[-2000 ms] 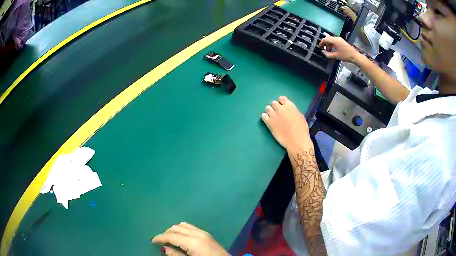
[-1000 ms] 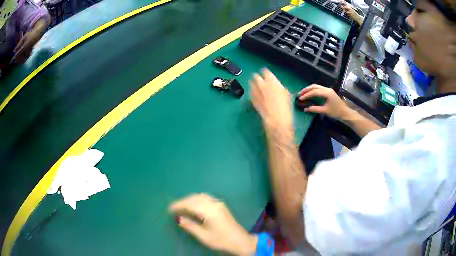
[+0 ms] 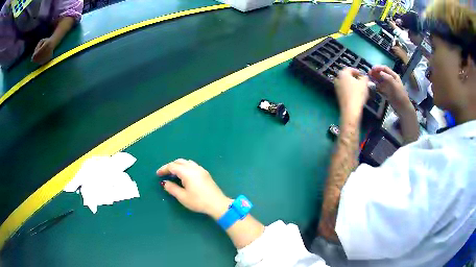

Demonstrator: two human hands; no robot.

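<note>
My right hand, with a blue wrist strap, is held over the green mat at the centre, palm down and empty, thumb apart from the fingers. My left hand is not in view. An opened watch unit lies beyond it on the mat, its pale inside up and its dark screen part folded out at the right. A small dark watch part lies farther right, beside a neighbour's forearm. White wipes lie left of my hand, by the yellow strip.
Thin dark tweezers lie at the lower left. A neighbour in a white smock sits at the right, both hands over the black parts tray. A person's hand rests across the belt. A yellow post stands at the back.
The view has shifted. My right hand has moved forward, away from the near edge. One of the two watch units has left its place; the neighbour's hands have moved to the tray.
</note>
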